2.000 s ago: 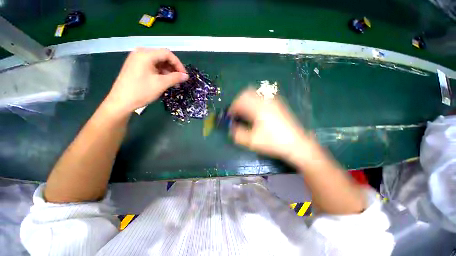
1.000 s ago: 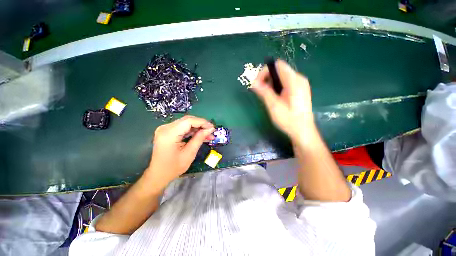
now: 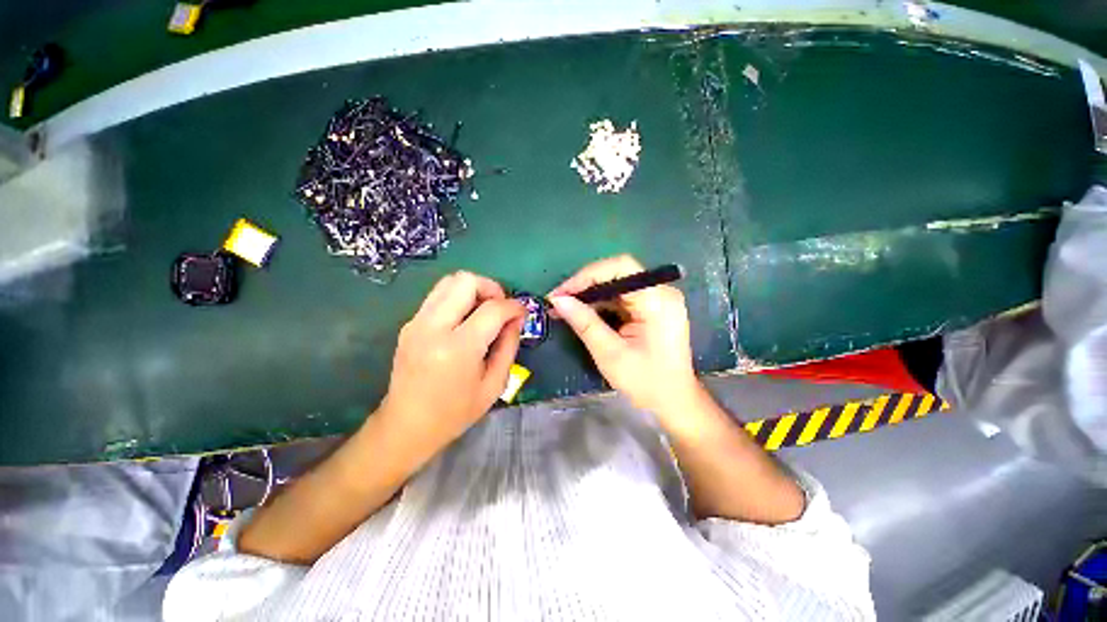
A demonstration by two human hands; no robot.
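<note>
The device housing (image 3: 533,321), black with a blue board inside, lies near the bench's front edge. My left hand (image 3: 452,346) holds it at its left side with the fingertips. Its yellow-edged battery (image 3: 515,384) sticks out below, partly hidden by my left hand. My right hand (image 3: 631,334) holds the black tweezers (image 3: 631,284), with their tip at the housing's right edge. Whether the tip grips a small part is too small to tell. The heap of dark leaded components (image 3: 382,188) and the small heap of white parts (image 3: 608,156) lie farther back.
A waiting black housing (image 3: 203,278) with its battery (image 3: 250,242) lies at left on the green bench (image 3: 874,158). A white rail (image 3: 401,37) runs behind. Another unit (image 3: 44,63) is on the belt at top left. A person's pale sleeve (image 3: 1032,340) is at the right edge.
My right hand has come from the white heap down to the housing with the tweezers. My left hand still holds the housing, which it brought in front of me earlier. The view has shifted.
</note>
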